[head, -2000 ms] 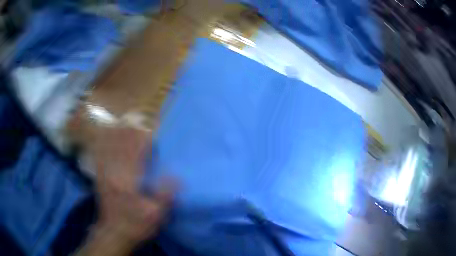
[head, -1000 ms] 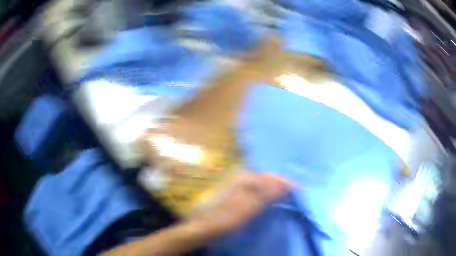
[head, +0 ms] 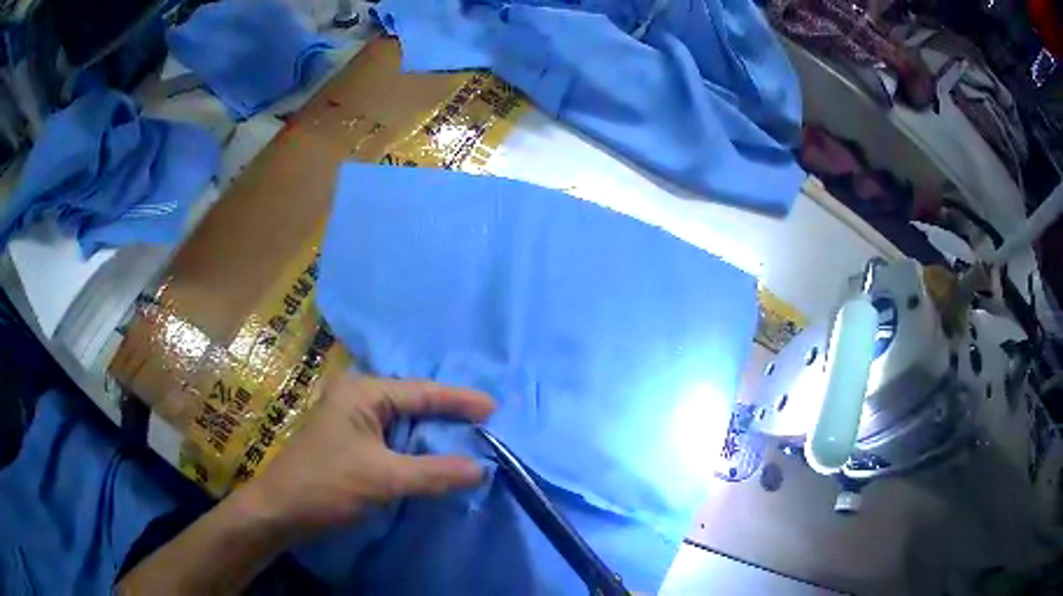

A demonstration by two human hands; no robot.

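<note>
A light blue fabric panel (head: 536,291) lies flat on the table, its right part glaring under the needle lamp. More blue cloth is gathered below it along the lower edge. My left hand (head: 361,448) comes from the lower left and holds a fold of the cloth between thumb and fingers. The dark blades of the shears (head: 542,506) lie over the cloth, their tip close to my left fingertips and the pivot at the bottom edge. The shears' handles are cut off by the frame. My right hand is out of the picture.
A sewing machine head with a pale green rounded piece (head: 845,384) stands to the right. Brown cardboard (head: 251,239) with yellow printed tape edges the table at left. Blue cloth heaps lie at the back (head: 664,82) and at the far left (head: 105,169).
The view has shifted and sharpened. My left hand has moved left in view compared with a second ago and still holds the cloth. The shears' blades now show clearly beside its fingertips.
</note>
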